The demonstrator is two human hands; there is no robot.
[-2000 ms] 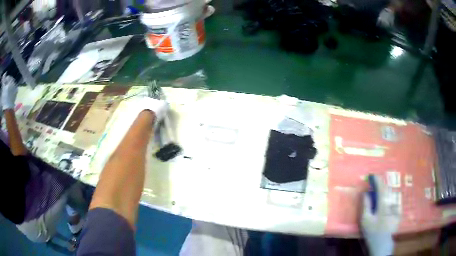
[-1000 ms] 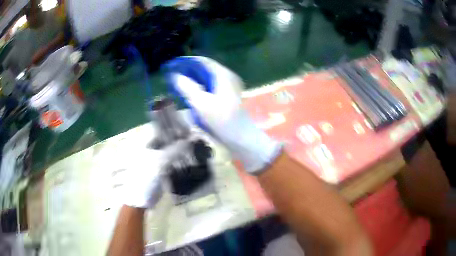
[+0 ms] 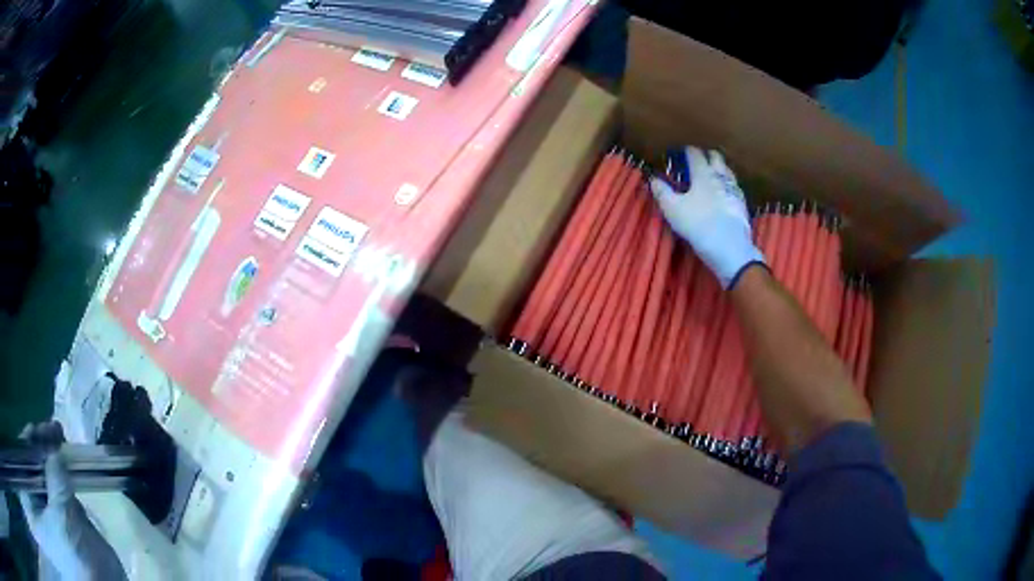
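Observation:
My right hand [image 3: 705,216], in a white glove with blue on the fingers, is inside the open carton [image 3: 601,437], its fingertips at the upper ends of the red rods [image 3: 601,284]. Whether it grips a rod is hidden. The rods lie side by side and have dark or silver tips. My left hand [image 3: 68,522], gloved, is at the lower left edge and holds a silver tube set [image 3: 91,460] over the black pad [image 3: 138,426]. The far end of the tube set is cut off by the picture's edge.
The pink sheet [image 3: 284,227] with white labels covers the bench between my hands. More silver tube sets with black ends [image 3: 391,28] lie at its far end. The carton's flaps [image 3: 782,125] stand open. My legs show below, between bench and carton.
The view has swung right and down to the carton. My right hand has moved from beside the tube set into the carton. My left hand still holds the tube set at the black pad.

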